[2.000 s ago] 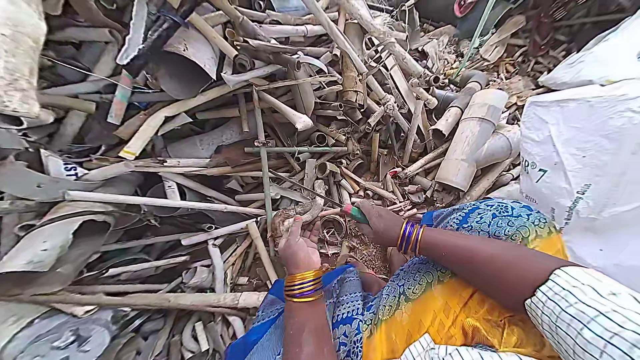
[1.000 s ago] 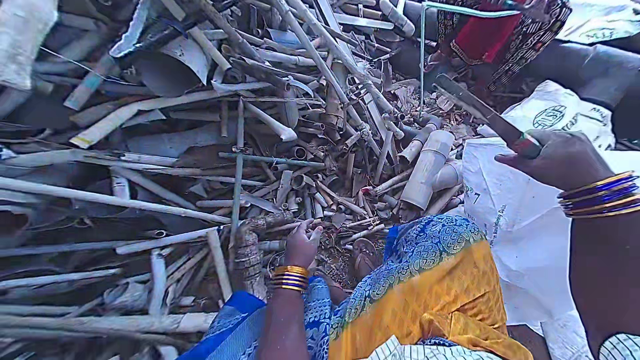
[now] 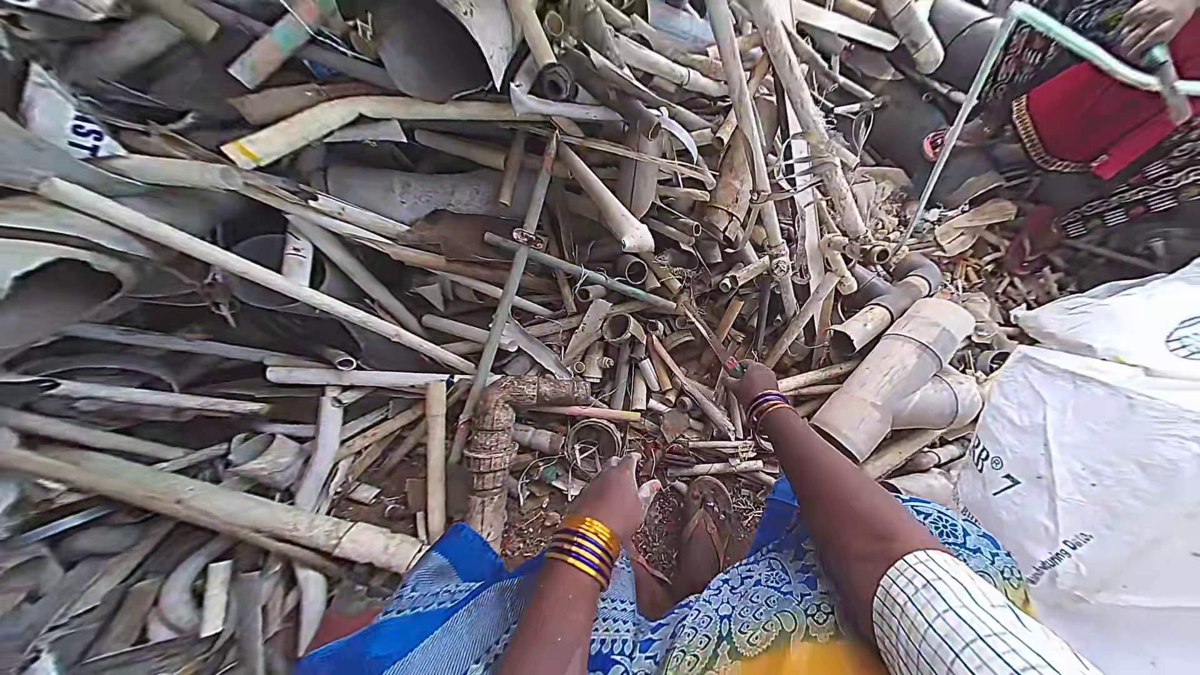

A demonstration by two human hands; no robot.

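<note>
My left hand, with gold and purple bangles at its wrist, is low over the ground near my feet; its fingertips are partly hidden, and no held thing shows clearly. Ahead and to the right, my right hand is closed on the handle of a long-bladed knife, whose blade points away toward the scrap pipes. A brown jointed pipe elbow stands left of my left hand. Beyond that hand lies a short cut pipe ring. A wide grey pipe fitting rests right of my right hand.
Piled plastic pipes spread ahead and left. White printed sacks lie at the right. At the upper right, another person's hand holds a green-handled tool, beside a pale green bent frame. My sandaled foot is below the hands.
The knife in my right hand was raised over the sacks a second ago and is now down at the pipes. The brown pipe elbow beside my left hand is absent from the earliest frame.
</note>
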